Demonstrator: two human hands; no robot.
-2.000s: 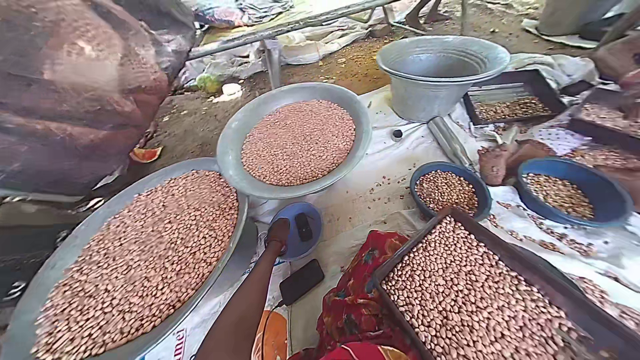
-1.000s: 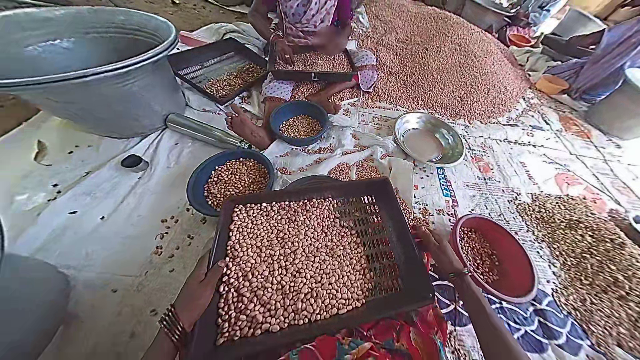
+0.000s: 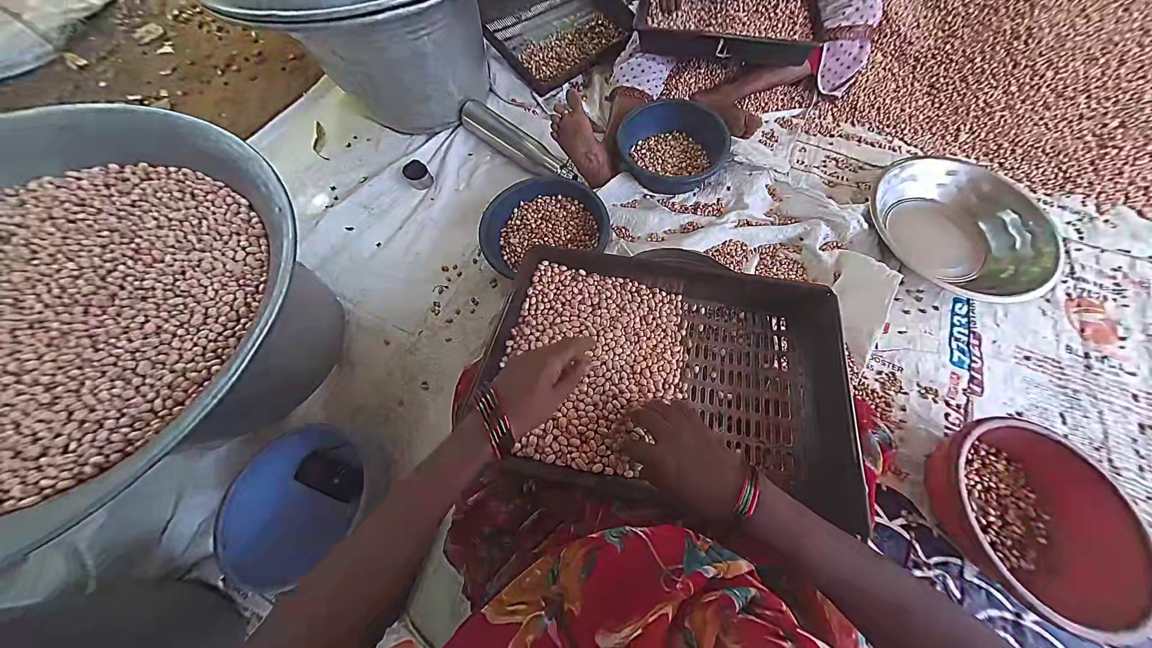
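Note:
A dark slotted plastic tray (image 3: pixel 832 396) rests over my lap. Pinkish-brown nuts (image 3: pixel 603 315) cover its left part, while the slotted floor shows bare on the right. My left hand (image 3: pixel 544 378) lies over the nuts near the tray's left side, fingers pointing right and slightly apart; whether it grasps any nuts cannot be told. Bangles circle both wrists. My right hand (image 3: pixel 688 459) is low in the middle of the tray, its curled fingertips touching nuts at the edge of the pile. Its palm is hidden.
At left stands a large metal basin (image 3: pixel 279 225) heaped with nuts, a blue basin (image 3: pixel 261 522) below it. Two blue bowls of nuts, one being (image 3: pixel 493 225), lie ahead, near a co-worker's foot (image 3: pixel 580 139). A steel bowl (image 3: pixel 1017 225) and red tub (image 3: pixel 1080 540) are at right.
My hands have left the tray's two sides, where they were one second ago, and are now over the nuts inside it. The view has swung a little left.

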